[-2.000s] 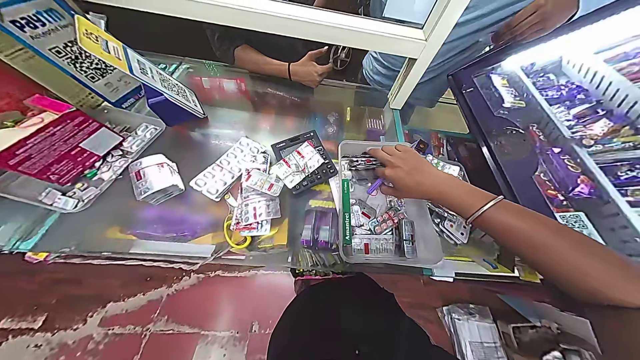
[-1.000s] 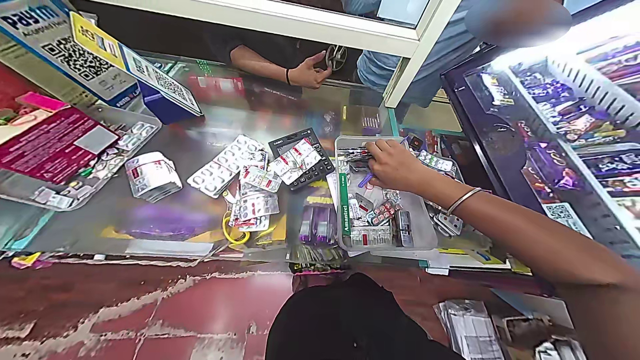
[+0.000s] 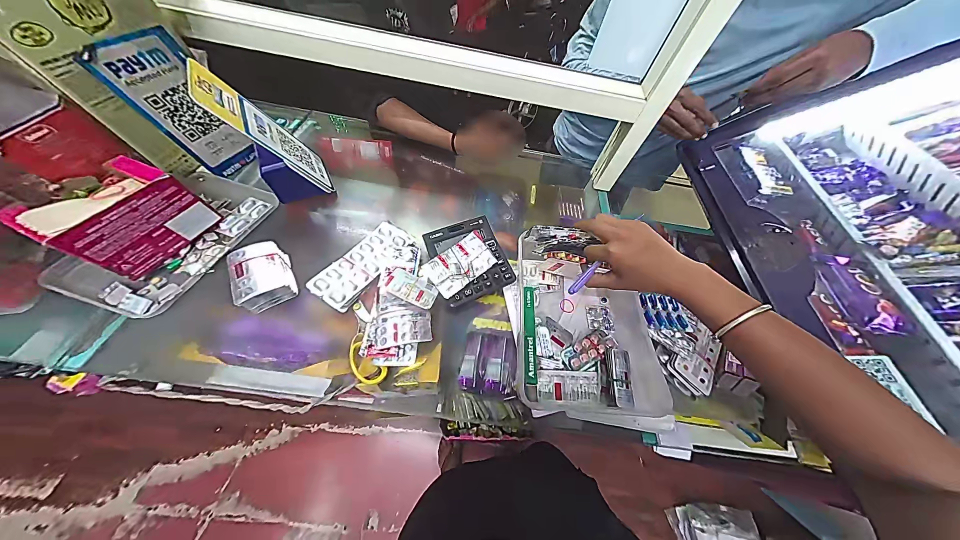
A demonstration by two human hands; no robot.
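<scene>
From the right, my right hand reaches over a clear plastic tray of medicine strips, a purple pen held in its fingers. The fingertips are at blister strips by the tray's far edge; whether they grip these cannot be told. A green-and-white medicine carton stands along the tray's left side. Left of the tray, medicine strips lie on a black calculator, beside a large white blister strip and several smaller ones. My left hand is out of view.
A bundle of strips sits on the glass counter. Another tray, holding a magenta carton, is at left near payment-code stands. Blister packs lie right of the tray, beside a display case. People's arms show beyond the window frame.
My right hand stays at the tray's far end, and its fingers have spread apart somewhat with the pen still held. The purple pen shows more plainly now.
</scene>
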